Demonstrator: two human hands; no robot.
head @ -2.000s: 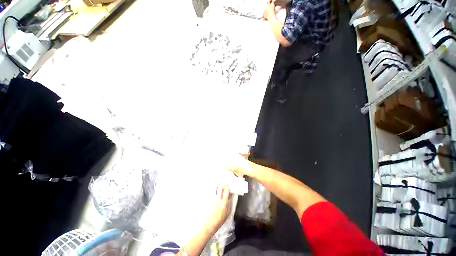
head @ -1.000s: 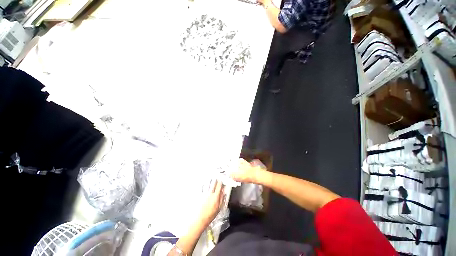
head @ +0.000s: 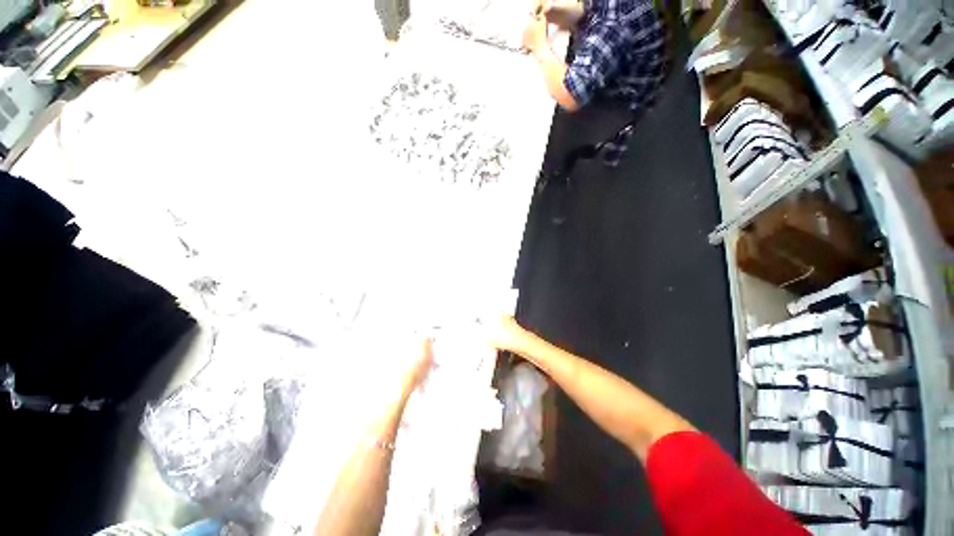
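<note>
A pale, limp white sheet or bag (head: 448, 450) lies along the table's near right edge, between my forearms. My left hand (head: 421, 364) is at its far left side, fingers pointing away from me. My right hand (head: 504, 333) is at its far right side, by the table edge. Glare washes out the fingers of both hands, so their grip on the sheet cannot be made out. A crinkled clear plastic bag (head: 214, 434) lies left of my left forearm. Small metal pieces (head: 439, 131) are spread farther up the white table (head: 345, 199).
Black fabric bundles (head: 84, 314) are stacked at left. An open brown box (head: 546, 434) with white plastic inside is below the table's right edge. A person in a checked shirt (head: 619, 58) is at the far right side of the table. Shelves of white bundles (head: 826, 419) stand across the dark aisle.
Both hands have moved away from me and farther apart. The white sheet now stretches toward me between my arms. The dark-ringed roll near my left wrist is out of view, and less of the fan shows.
</note>
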